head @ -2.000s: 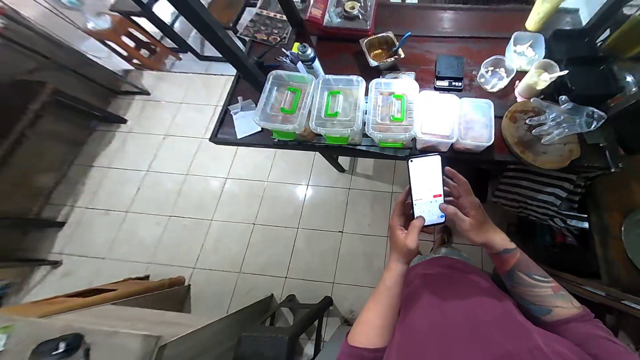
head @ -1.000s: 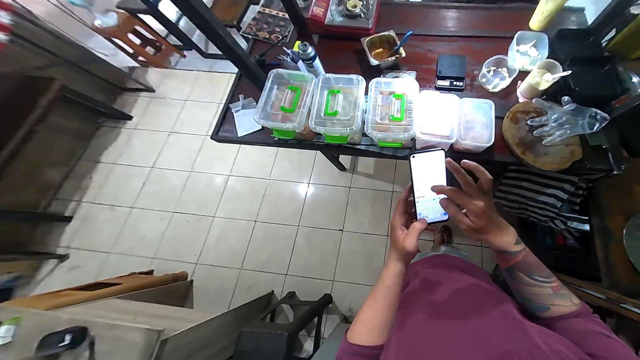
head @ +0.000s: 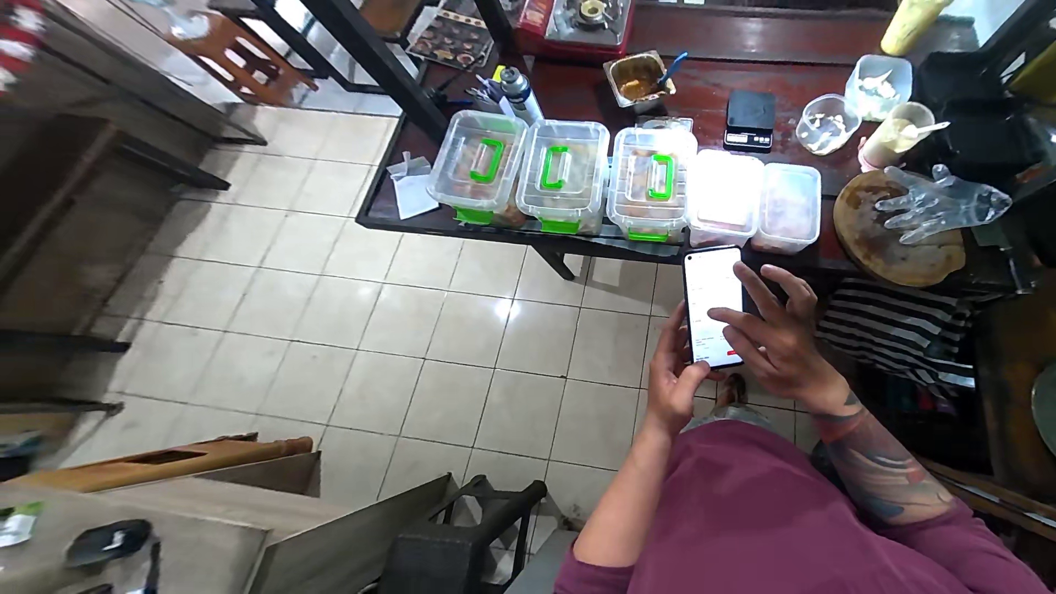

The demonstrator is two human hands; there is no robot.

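Note:
My left hand (head: 678, 373) holds a smartphone (head: 711, 289) by its lower left side, thumb at the bottom edge; the screen is lit and faces up. Over the phone's right side is my right hand (head: 771, 334), its fingers spread and a fingertip over the screen; whether it touches cannot be told. Beyond the phone, along the table edge, stand clear plastic boxes with green handles (head: 563, 169) and two smaller lidded plastic containers (head: 789, 202). A clear plastic glove (head: 940, 202) lies on a round wooden chopping board (head: 899, 256) to the right.
On the dark table (head: 701, 82) are a black digital scale (head: 749, 124), a metal tub with a blue spoon (head: 639, 80), a gas stove (head: 590, 25), a spray can (head: 520, 92) and open plastic tubs (head: 827, 124). A black stool (head: 462, 536) and a wooden counter (head: 165, 528) stand nearby.
My right hand has opened out, its thumb and fingers moving from the lower part of the phone up over the middle of the screen. The screen's content has changed. My left hand keeps its hold.

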